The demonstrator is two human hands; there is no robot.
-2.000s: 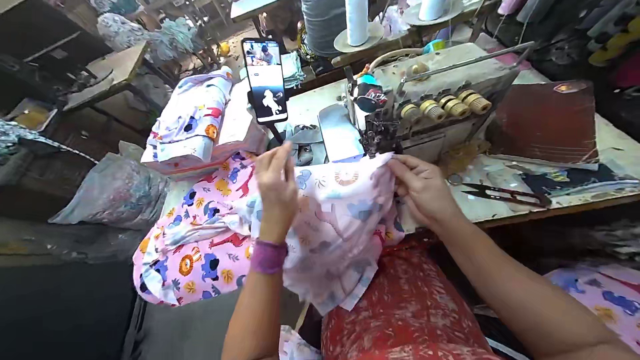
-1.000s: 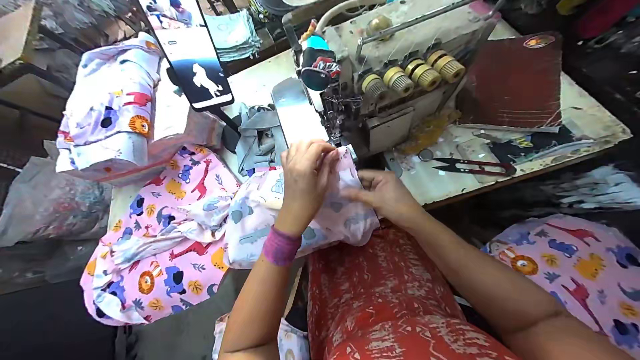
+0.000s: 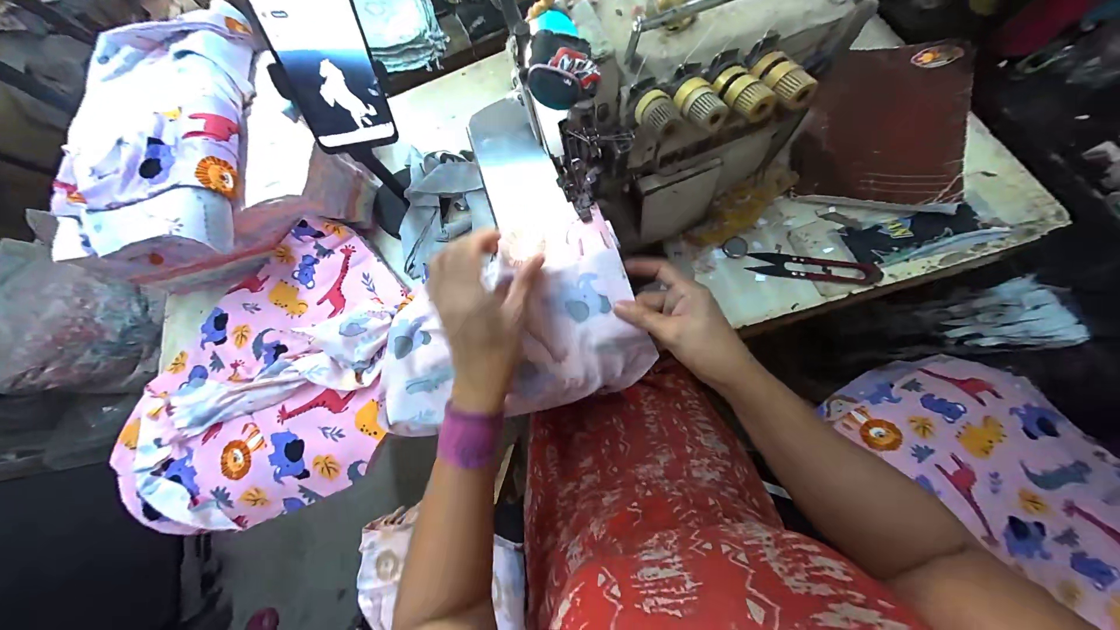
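Pink animal-print fabric (image 3: 560,350), pale side up, lies in front of an overlock sewing machine (image 3: 700,131); its far right corner reaches the needle and presser foot area (image 3: 582,188). My right hand (image 3: 682,319) pinches the right edge of the fabric between thumb and fingers. Over the left part of the fabric is my left hand (image 3: 481,302), blurred, its fingers apart; whether it touches the cloth is unclear. A purple band circles the left wrist. More of the printed fabric (image 3: 289,437) hangs over the table edge at left.
Thread snips (image 3: 814,267) and a small round metal thing (image 3: 734,248) lie right of the machine, near a dark red board (image 3: 884,131). A phone (image 3: 328,70) on a holder stands at left beside stacked fabric (image 3: 157,149). Grey cloth straps (image 3: 442,206) lie near the machine. More printed fabric (image 3: 980,446) is at lower right.
The fabric, raised between both hands two seconds ago, now lies lower and flatter at the machine. My left hand has opened away from its bunched pose of one second ago. The view has moved closer.
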